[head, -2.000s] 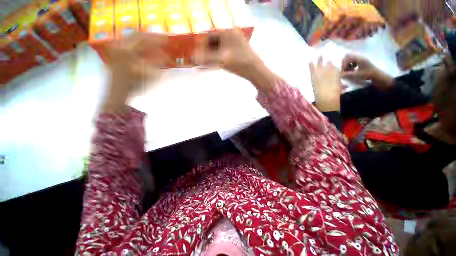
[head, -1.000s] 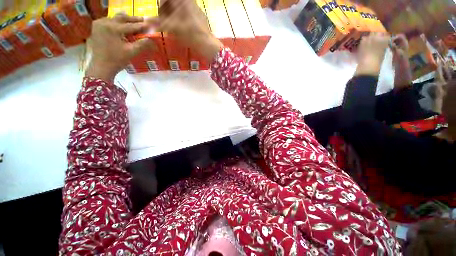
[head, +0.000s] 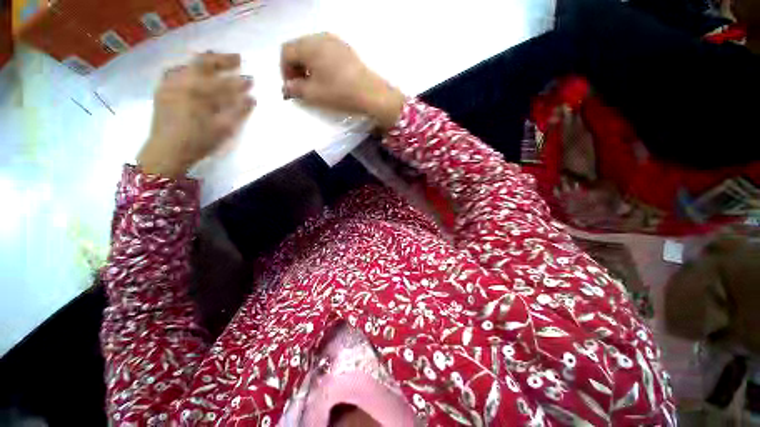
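Note:
My left hand is over the white tabletop, blurred, with its fingers bent towards my right hand. My right hand is just to its right, curled, with thumb and forefinger close together. The hands are apart. Whether either holds something tiny cannot be told. A row of orange cartons with white barcode patches stands at the top left, beyond my left hand and touched by neither hand; its upper part is cut off by the picture's edge.
The white table has a dark front edge. A loose white sheet corner sticks out over that edge, below my right wrist. Thin dark lines lie near the cartons. Red cloth-like material and a dark sleeve or clothing are at the right.
Both hands have left the cartons and come back nearer to me. The view has turned downward and to the right, so the cartons now sit at the top left and the coworker's hands are out of view.

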